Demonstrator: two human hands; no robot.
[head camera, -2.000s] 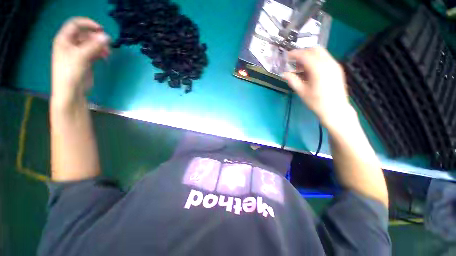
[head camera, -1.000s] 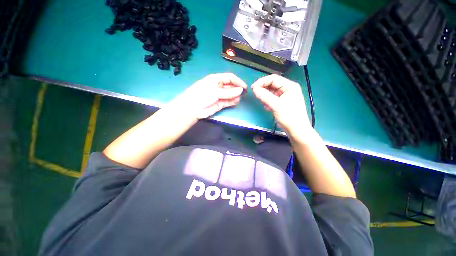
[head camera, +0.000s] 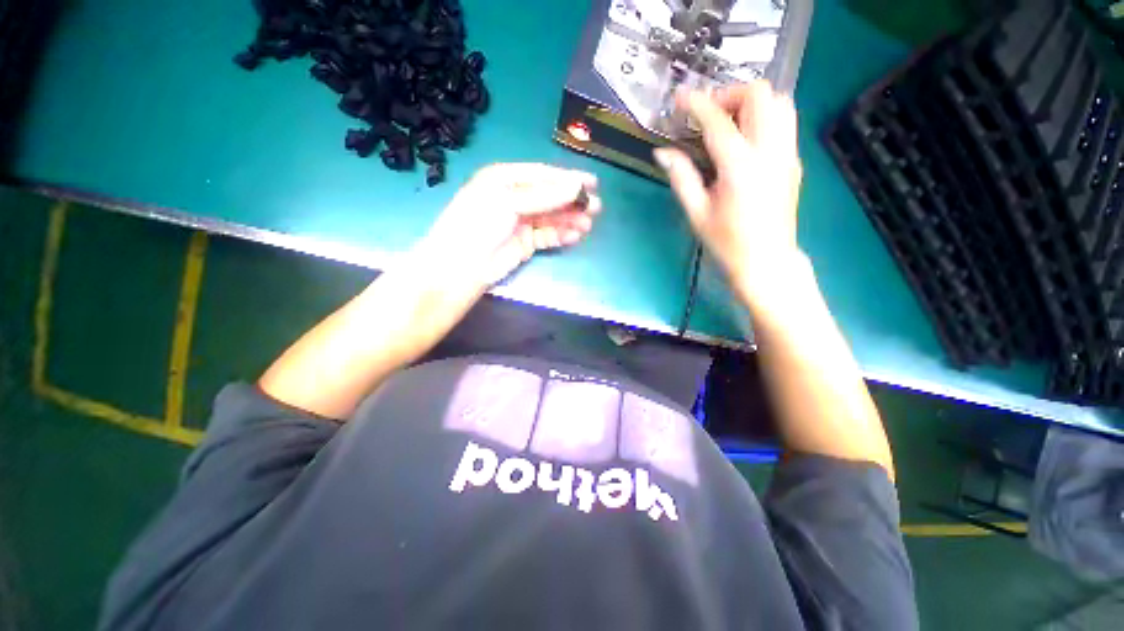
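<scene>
My left hand (head camera: 524, 216) is over the mat near the bench's front edge, with a small black moulded part (head camera: 582, 196) pinched at its fingertips. My right hand (head camera: 740, 173) is at the front of the tabletop fixture (head camera: 598, 131), its fingertips over the silver top plate (head camera: 635, 77). Its thumb and index finger are apart, and no part shows between them. The fixture has radiating metal arms and a red-orange light on its front edge. A heap of small black parts (head camera: 388, 74) lies left of the fixture.
Black gridded trays (head camera: 974, 197) are stacked at the right on the teal-green bench mat (head camera: 160, 136). A thin dark cable (head camera: 692, 290) runs from the fixture over the bench edge. A blue bin (head camera: 740, 451) is partly visible under the bench.
Both hands came together in front of the fixture a second ago. My right hand has since moved up to the silver plate. My left hand, earlier left of the heap, stays near the bench edge.
</scene>
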